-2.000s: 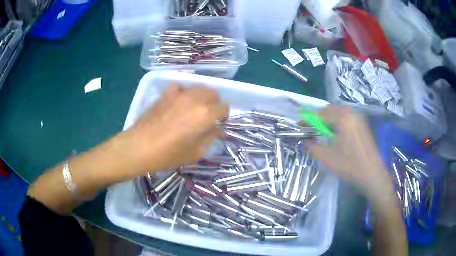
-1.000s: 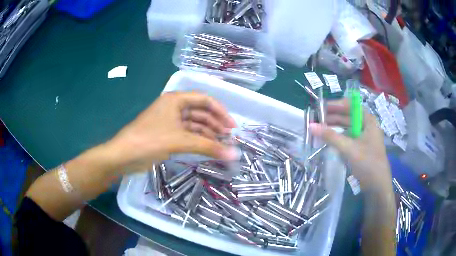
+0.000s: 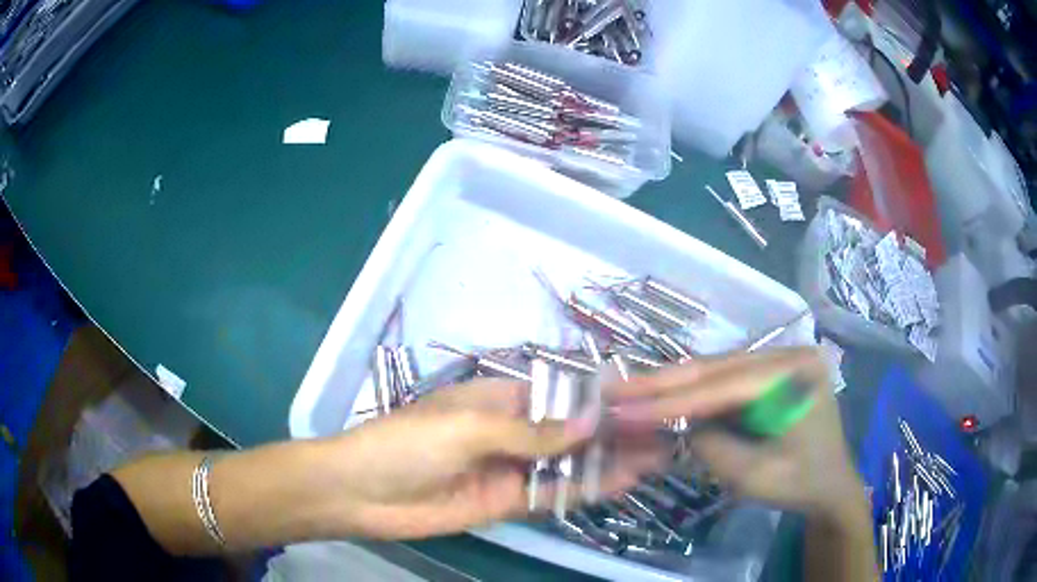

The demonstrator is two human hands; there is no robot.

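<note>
The white parts tray holds a loose heap of shiny silver cylinders with thin red wires. My left hand reaches over the tray's front half with several upright silver cylinders at its fingertips. My right hand comes from the right; its blurred fingers meet the same cylinders. The green-handled tool sits in my right hand; its tip cannot be made out. Which hand bears the cylinders' weight cannot be told clearly.
Behind the tray stands a clear plastic box of neatly laid cylinders. Labels and a thin rod-like part lie to its right. A label tub, a red tray and a blue parts tray stand at the right.
The view has shifted, so the tray appears further right. My hands, apart before, have come together over the tray, with the cylinders from my right hand now between them.
</note>
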